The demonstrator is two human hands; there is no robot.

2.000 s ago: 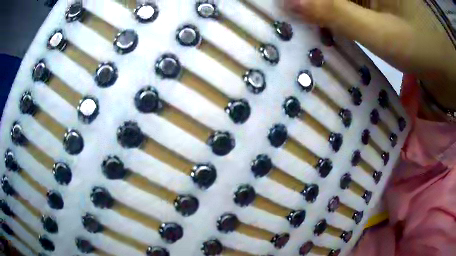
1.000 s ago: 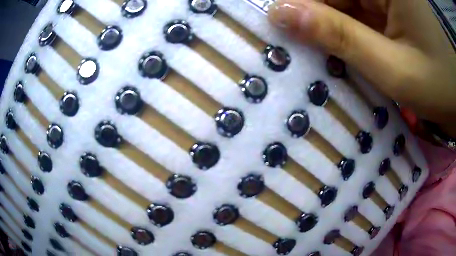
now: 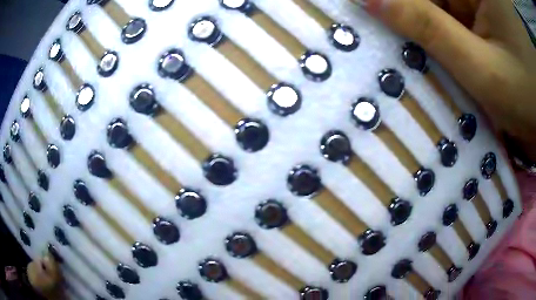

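Note:
A white foam-lined parts tray (image 3: 282, 149) fills most of the view, tilted close to the camera. Dark shiny round metal parts (image 3: 251, 135) sit at both ends of narrow tan slots, in slanting rows. Several near the top flash white. My right hand (image 3: 446, 53) holds the tray at its upper right edge, its fingertips partly cut off by the top of the picture. My left hand (image 3: 44, 274) shows only as small fingertips at the tray's lower left edge; the rest is hidden or out of view.
A pink sleeve (image 3: 499, 255) is at the lower right beside the tray. A dark blue area (image 3: 12, 76) lies at the left edge, with dark, unclear things at the lower left.
The tray has turned and shifted, and its right corner sits further right. The white glints are on different parts. Fingertips of my left hand have come into view at the lower left.

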